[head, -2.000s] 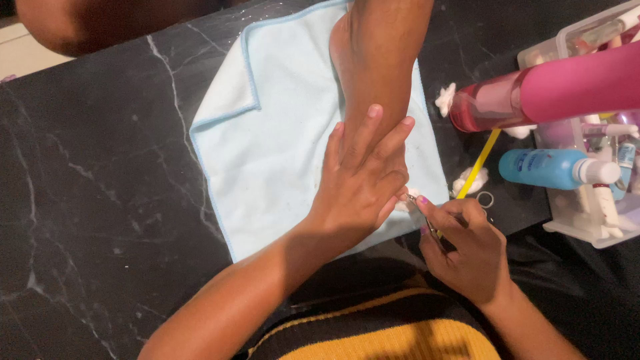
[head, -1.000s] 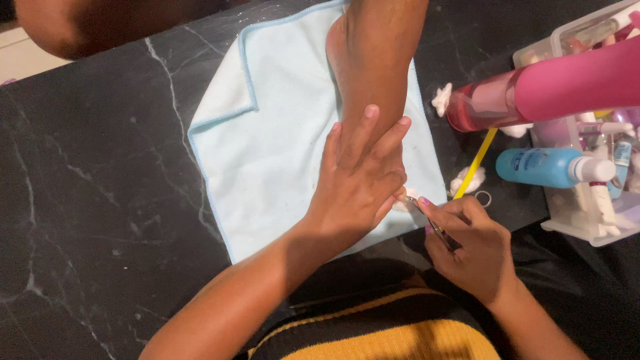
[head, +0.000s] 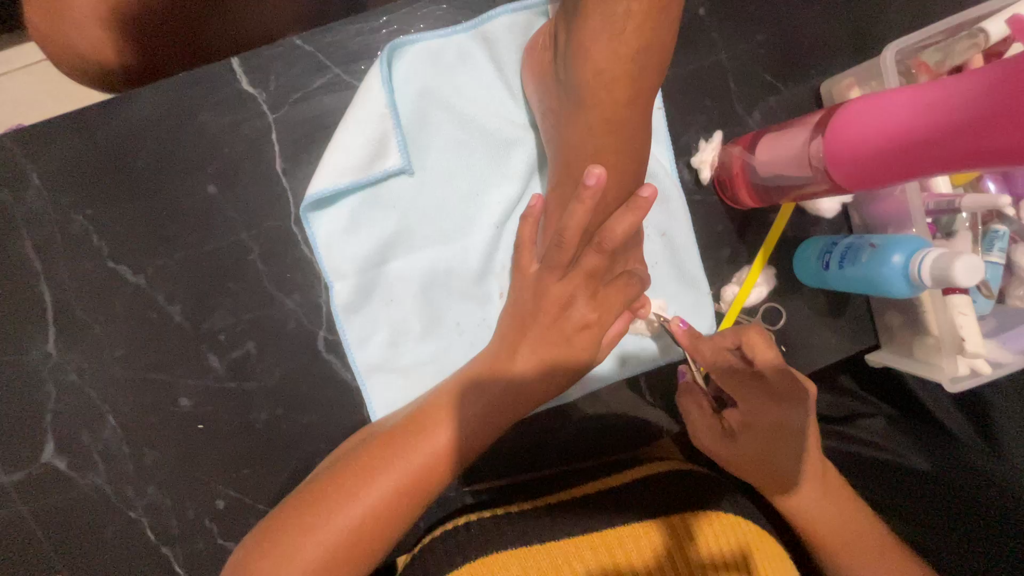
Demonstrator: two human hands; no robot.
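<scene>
Another person's bare foot (head: 596, 120) rests on a light blue cloth towel (head: 432, 264) spread over a black marble-patterned surface. Across the top of the foot lies my left hand (head: 572, 280), its fingers spread and its fingertips toward the ankle; it holds the forefoot and hides most of the toes. My right hand (head: 748, 400) grips a small metal nipper (head: 690, 364), whose tip touches or nearly touches a toe (head: 639, 306) at the foot's right edge. A bit of white cotton (head: 646, 324) is beside that toe on the towel.
At the right are a pink bottle (head: 896, 136), a blue bottle (head: 864, 264) and a clear plastic bin (head: 952, 352) of small bottles. Nearer stand a yellow stick (head: 760, 260), a cotton wad (head: 750, 286) and metal scissors' finger loops (head: 772, 317). Another person's bare skin (head: 128, 40) shows top left.
</scene>
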